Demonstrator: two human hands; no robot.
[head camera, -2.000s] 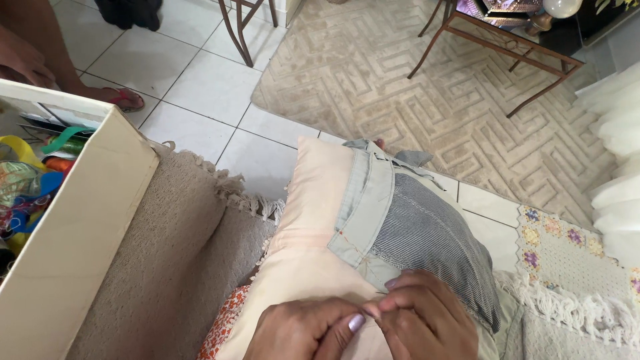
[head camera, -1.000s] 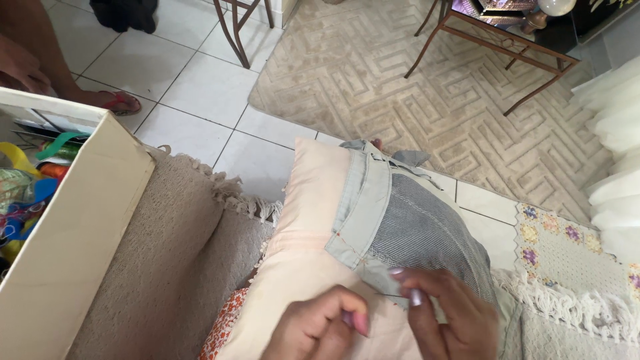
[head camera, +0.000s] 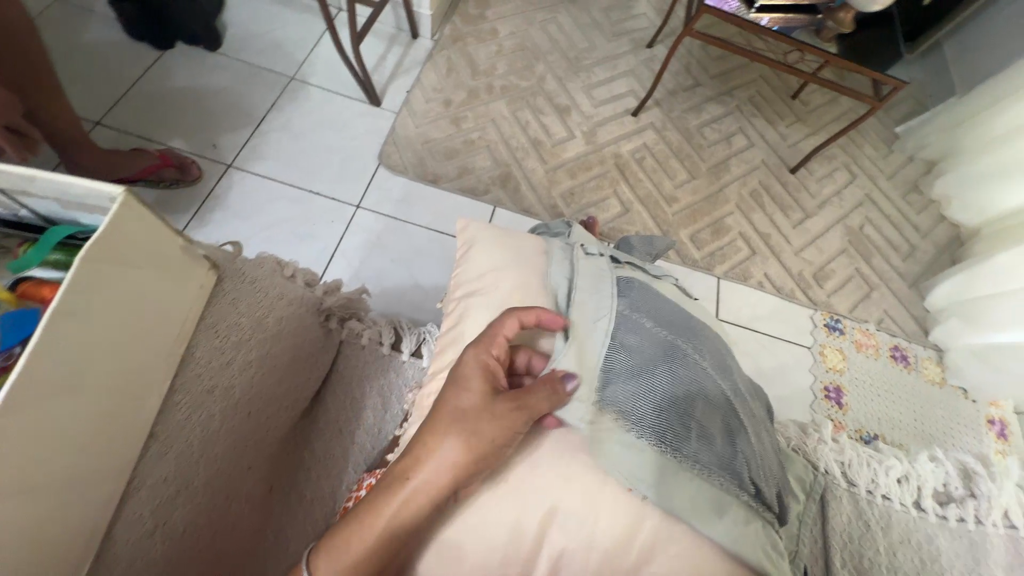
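Observation:
A grey-green garment with a dark striped, woven-looking panel lies over a pale peach pillow. My left hand reaches in from the bottom, its thumb and fingers pinching the light band along the garment's left edge. Loose fabric ends lie at the garment's far side. My right hand is out of the frame.
A cream box with colourful thread spools stands at the left on a beige fringed cover. Beyond are a person's sandalled foot, a patterned rug, a metal-framed table and a crocheted mat.
My left hand has moved up from the pillow's near part and taken hold of the garment's light band. My right hand, over the garment's near edge before, has left the view.

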